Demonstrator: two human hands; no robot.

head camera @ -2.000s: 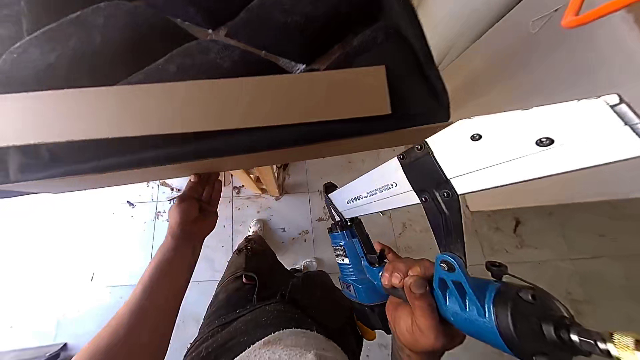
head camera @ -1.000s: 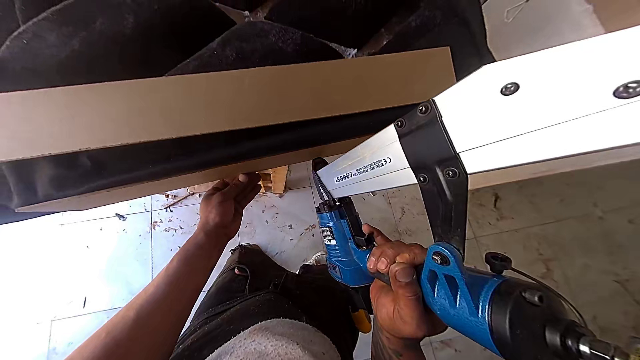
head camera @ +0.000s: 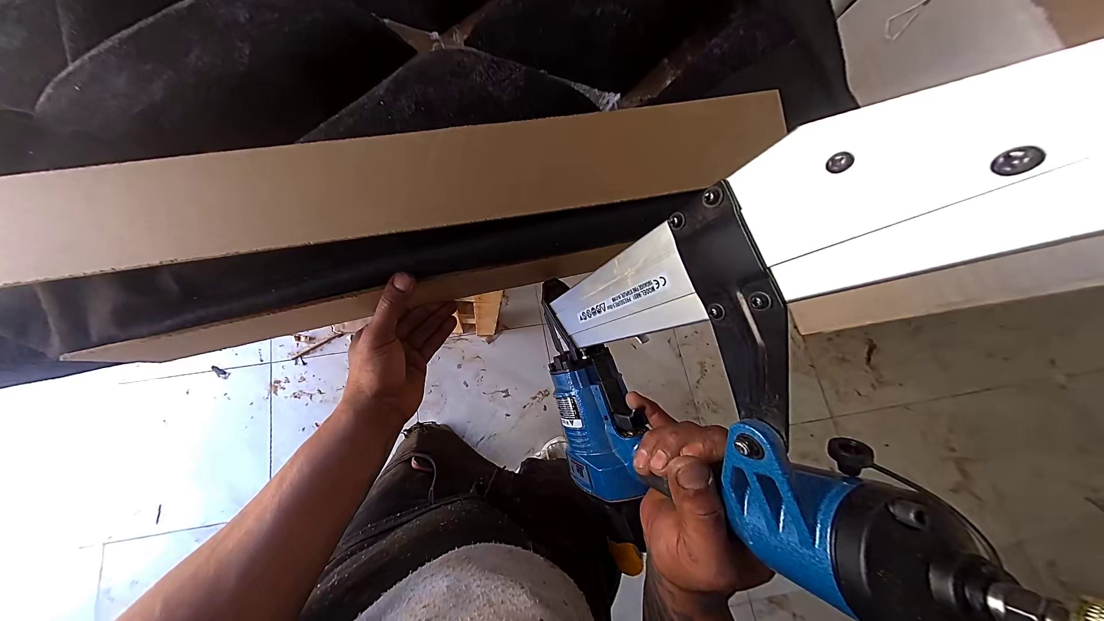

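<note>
My right hand (head camera: 690, 500) is closed around the handle of a blue pneumatic stapler (head camera: 595, 423) with a long silver magazine (head camera: 625, 289). The tool's nose is just right of the lower edge of a board-edged panel wrapped in black fabric (head camera: 345, 263). My left hand (head camera: 397, 354) touches that lower board edge (head camera: 267, 323), thumb on its face and fingers curled beneath it. A long tan cardboard-like strip (head camera: 388, 185) lies along the panel above the black fabric. Behind it are black quilted cushions (head camera: 216, 78).
Under the panel shows a piece of wooden frame (head camera: 485, 312). Scraps and dust lie on the tiled floor (head camera: 483, 397). A pale board or fabric edge (head camera: 949, 297) runs behind the magazine at right. An air fitting (head camera: 1026, 599) is at the tool's rear end.
Compared with two seconds ago, my left hand has moved right along the lower board edge, and its thumb now rests on the face. My right hand keeps hold of the stapler. The view has shifted closer.
</note>
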